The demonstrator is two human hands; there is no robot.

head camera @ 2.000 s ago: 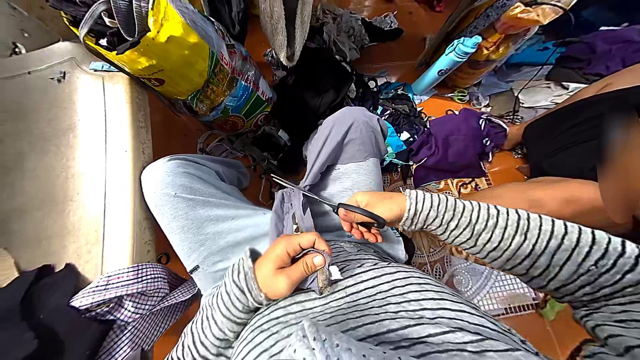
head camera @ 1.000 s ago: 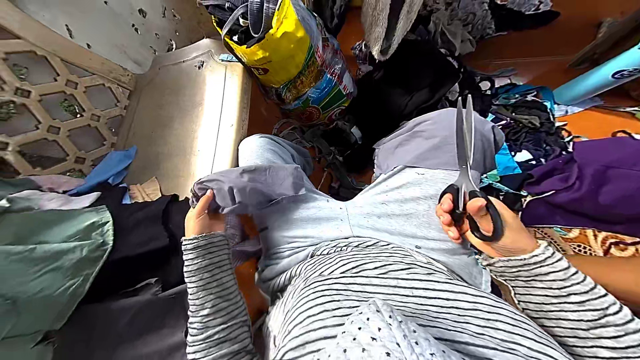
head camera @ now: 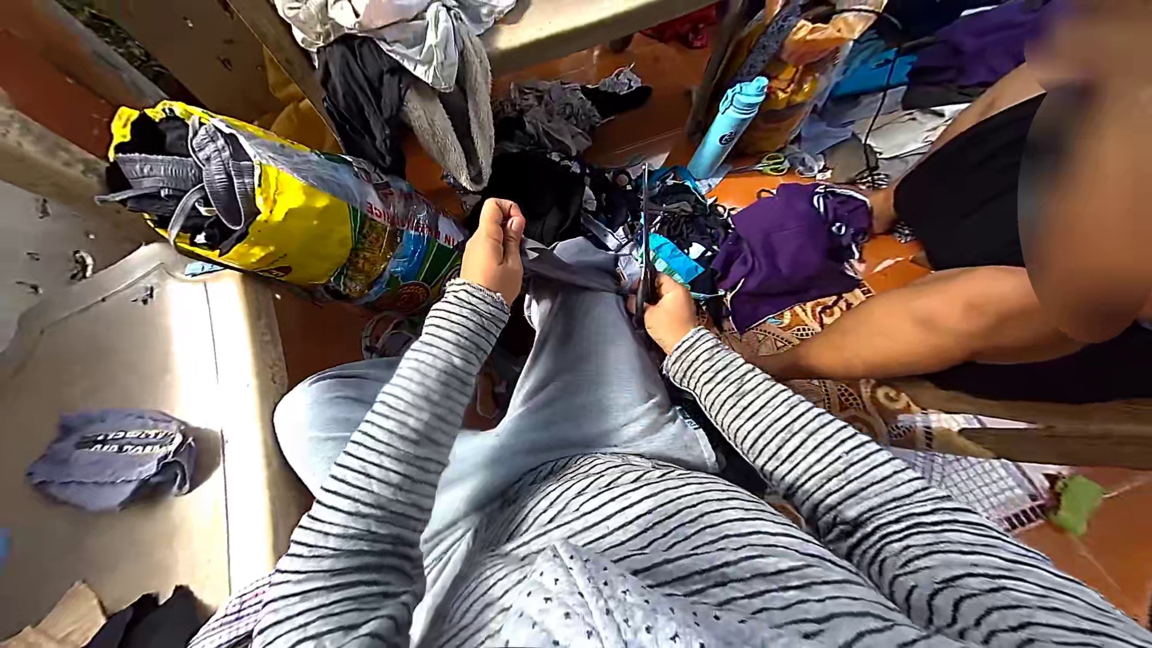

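Observation:
My left hand (head camera: pixel 493 252) grips one end of a strip of grey cloth (head camera: pixel 571 263) that lies over my raised knee. At the other side of the knee, my right hand (head camera: pixel 668 310) holds a pair of black-handled scissors (head camera: pixel 645 234), their blades pointing up and away from me. The cloth stretches between both hands and drapes near the scissors; whether the right fingers also pinch it is unclear. Past the scissors is a heap of dark and blue fabric scraps (head camera: pixel 688 216), with a purple cloth (head camera: pixel 783 252) to its right.
A yellow sack stuffed with cloth (head camera: pixel 301 220) leans at the left, beside a pale bench (head camera: pixel 135 360) bearing a grey-blue cloth piece (head camera: pixel 117 457). A light-blue bottle (head camera: pixel 727 126) and green-handled scissors (head camera: pixel 772 164) are beyond the scraps. Another person's bare leg (head camera: pixel 936 315) is close on the right.
A grey-blue cloth piece now shows on the bench, where the earlier frames show none. Both hands have moved forward to the knee. The view has swung back right since one second ago.

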